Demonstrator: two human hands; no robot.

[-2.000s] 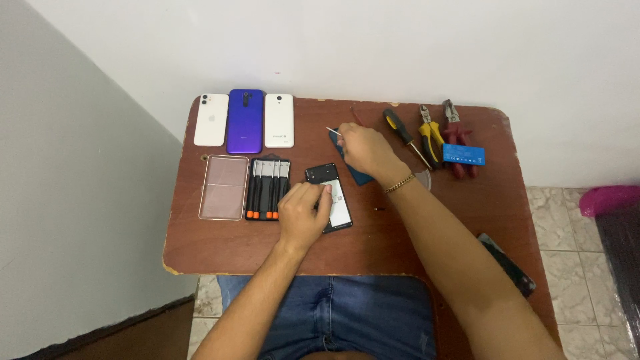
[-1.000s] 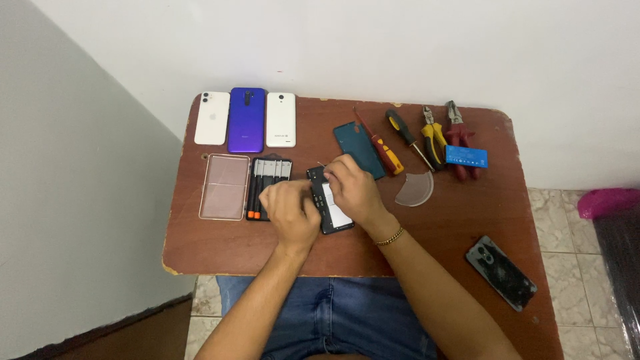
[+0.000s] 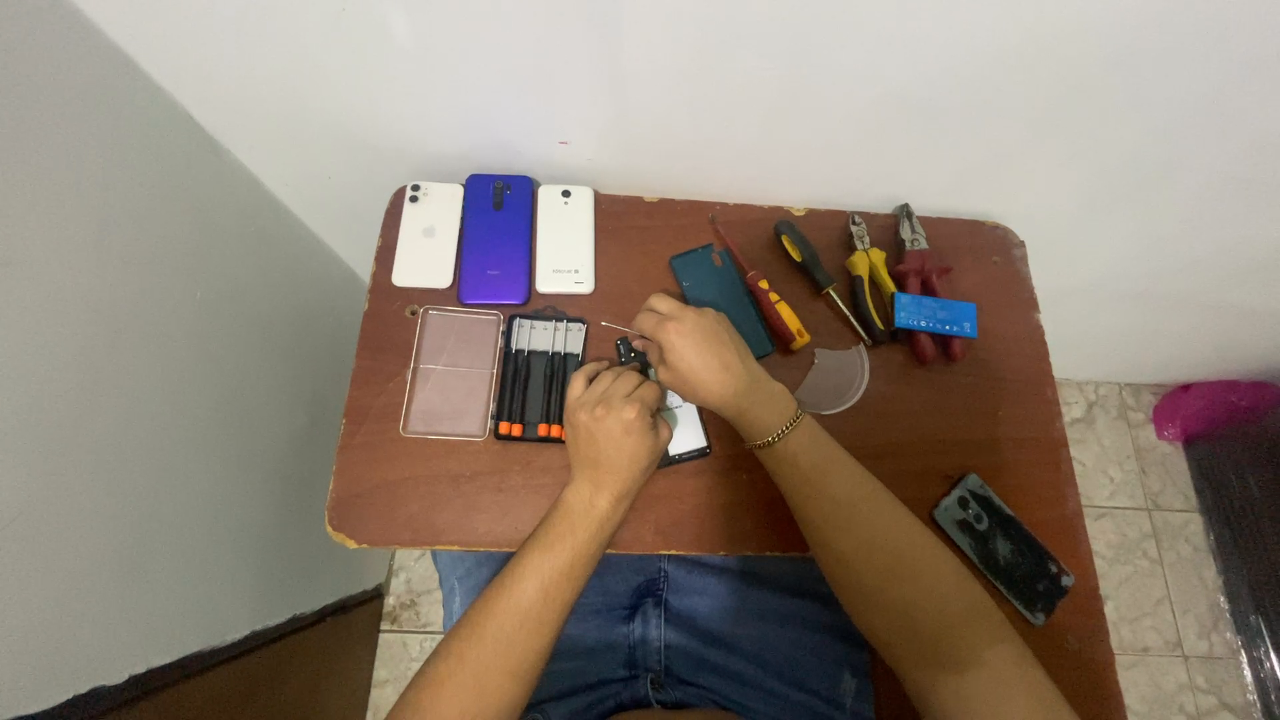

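An opened smartphone (image 3: 688, 428) lies on the wooden table, its upper part largely covered by my hands. My left hand (image 3: 615, 420) rests over its left side, fingers bent against it. Above the phone's top end, my right hand (image 3: 690, 350) pinches a thin metal tool (image 3: 622, 328), whose kind I cannot make out; its tip points up and left. Close by on the left is a black case of precision screwdrivers (image 3: 541, 380) with orange ends, beside its clear plastic lid (image 3: 451, 372). A dark teal phone back cover (image 3: 722, 300) lies behind my right hand.
White (image 3: 428, 240), blue-purple (image 3: 496, 240) and white (image 3: 566, 240) phones line the back left. Behind right are a red-yellow screwdriver (image 3: 768, 300), a black-yellow screwdriver (image 3: 805, 255), yellow-black pliers (image 3: 870, 270), red pliers (image 3: 915, 265), a blue battery (image 3: 935, 315), a clear plastic piece (image 3: 838, 382) and a dark phone (image 3: 1003, 548).
From over the teal cover, my right hand has come left and nearer to the opened phone, where my left hand stays. The teal cover and red-yellow screwdriver show more fully now.
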